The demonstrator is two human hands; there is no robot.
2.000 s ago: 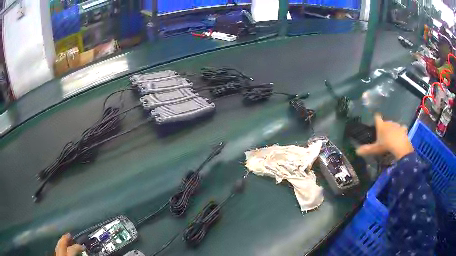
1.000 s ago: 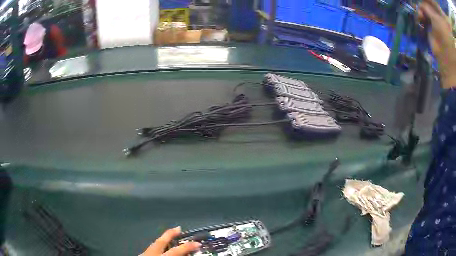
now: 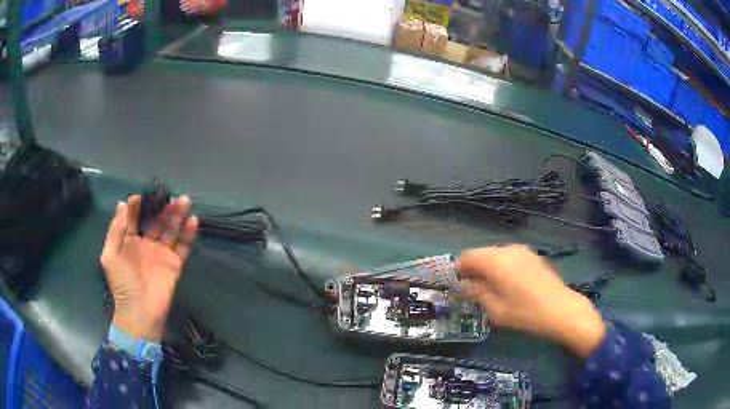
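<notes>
An open bottom housing (image 3: 412, 307) with its circuit board showing lies in front of me. A greyish strip (image 3: 424, 270) shows along its far edge; I cannot tell if it is a separate piece. My right hand (image 3: 528, 297) grips at the housing's far right corner, fingertips partly hidden. My left hand (image 3: 148, 268) is raised at the left, palm showing, its fingers around a black AC power cord (image 3: 232, 224) that runs to the housing's left end. A second open housing (image 3: 456, 389) with a board lies nearer me, cut by the lower edge.
Grey ribbed closed units (image 3: 623, 208) lie side by side at the right on the belt, their cords (image 3: 496, 196) stretching left. A black heap (image 3: 40, 200) is at the far left, above a blue crate (image 3: 32, 359). The rag (image 3: 671, 363) is at the lower right. Cords (image 3: 192, 343) lie lower left.
The view has swung left. My left hand has left the housing and holds a cord. My right hand has come down from the upper right onto a housing.
</notes>
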